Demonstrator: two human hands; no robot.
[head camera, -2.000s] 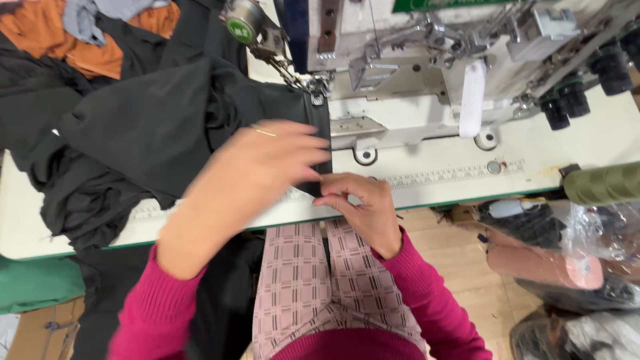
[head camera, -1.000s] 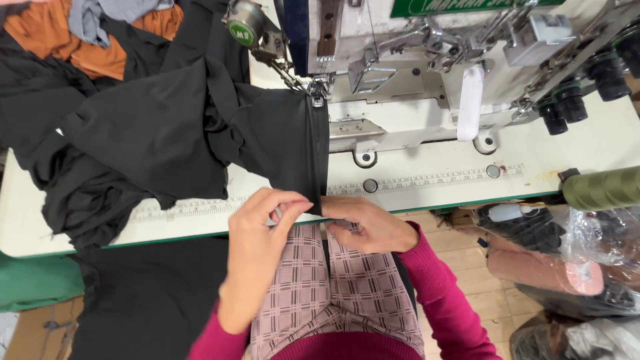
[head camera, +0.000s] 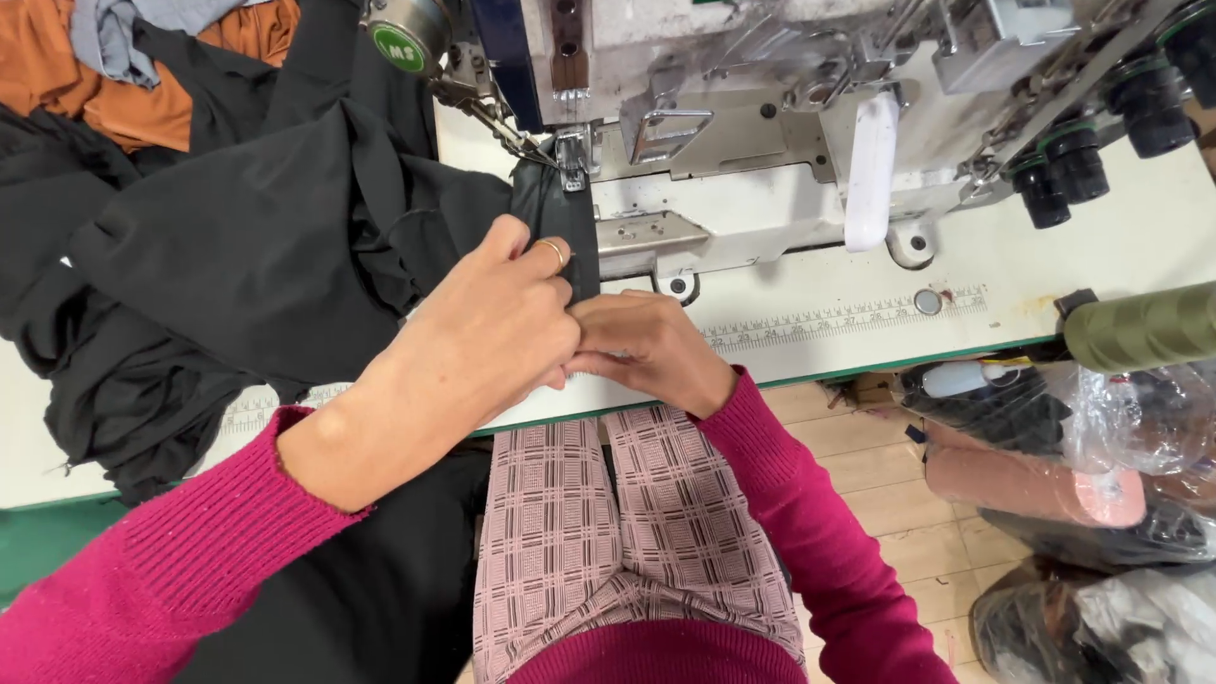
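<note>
Black fabric (head camera: 237, 247) lies bunched across the left of the table, and its right edge runs under the presser foot (head camera: 572, 161) of the industrial sewing machine (head camera: 665, 228). My left hand (head camera: 484, 323) lies over that edge below the foot, fingers bent down onto the cloth, a ring on one finger. Touching it on the right, my right hand (head camera: 651, 347) pinches the edge of the fabric, thumb and fingers together near the front of the table. The fingertips of both hands are partly hidden where they meet.
Orange cloth (head camera: 142, 95) and grey cloth (head camera: 114, 47) lie at the upper left. A printed ruler (head camera: 845, 318) runs along the white table's front edge. An olive thread cone (head camera: 1140, 328) is at the right, above a pink thread cone (head camera: 1035, 484) and plastic bags (head camera: 1092, 617).
My left hand has moved up from the table's front edge onto the black fabric. My right hand stays near the fabric's lower right edge.
</note>
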